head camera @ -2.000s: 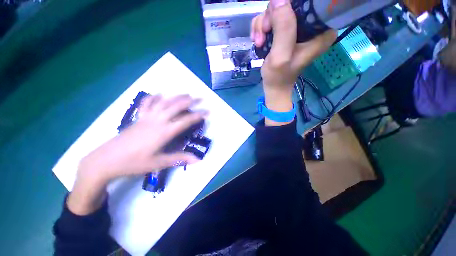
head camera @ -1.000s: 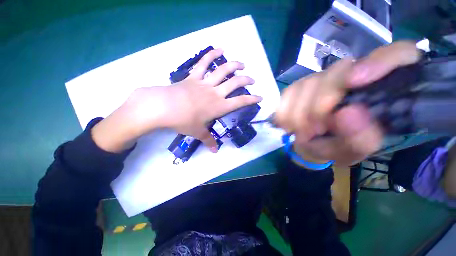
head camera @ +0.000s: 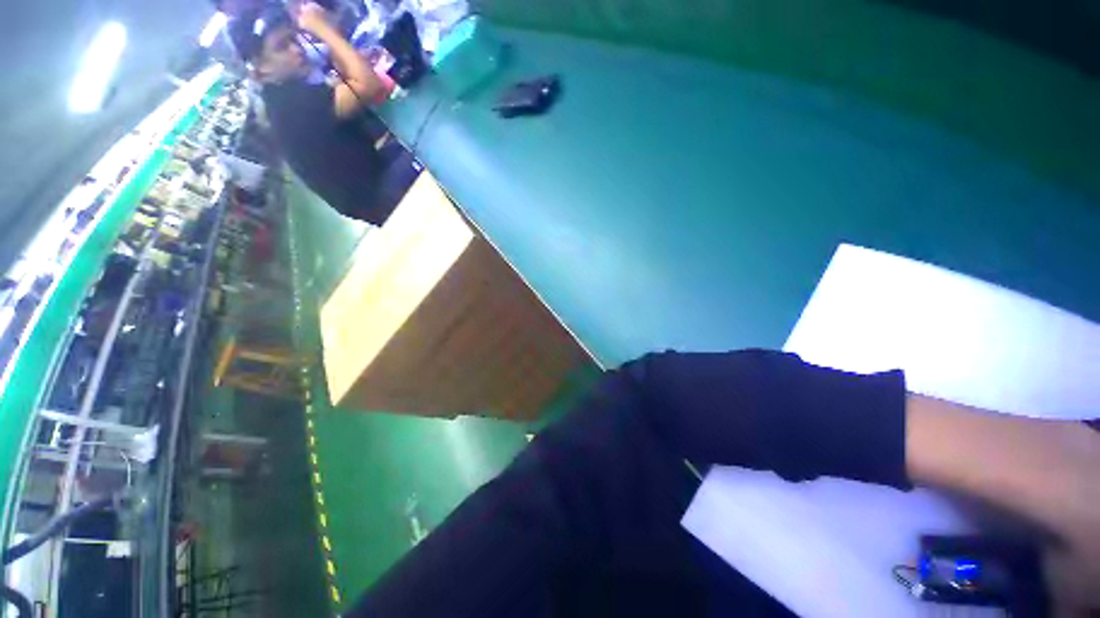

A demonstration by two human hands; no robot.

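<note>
The white work mat (head camera: 953, 326) lies at the right, cut off by the picture's edge. My left hand (head camera: 1068, 495) reaches over it from a dark sleeve and is cut off by the right edge, so its fingers do not show. Below my wrist, the black side arm of the device (head camera: 959, 571) shows with a blue spot and a small wire loop at its tip. The rest of the device is hidden or out of the picture. My right hand and the screwdriver are not in view.
A cardboard box (head camera: 446, 326) stands beside the green bench (head camera: 627, 217). A small black object (head camera: 527, 97) and a mint green box (head camera: 468, 57) are farther along it. A person (head camera: 326, 133) in dark clothes is at the far end. Factory lines run at the left.
The view has swung left, so mat and device now sit at the lower right. My right hand, screwdriver and screw feeder have left the picture. The cardboard box and person have appeared.
</note>
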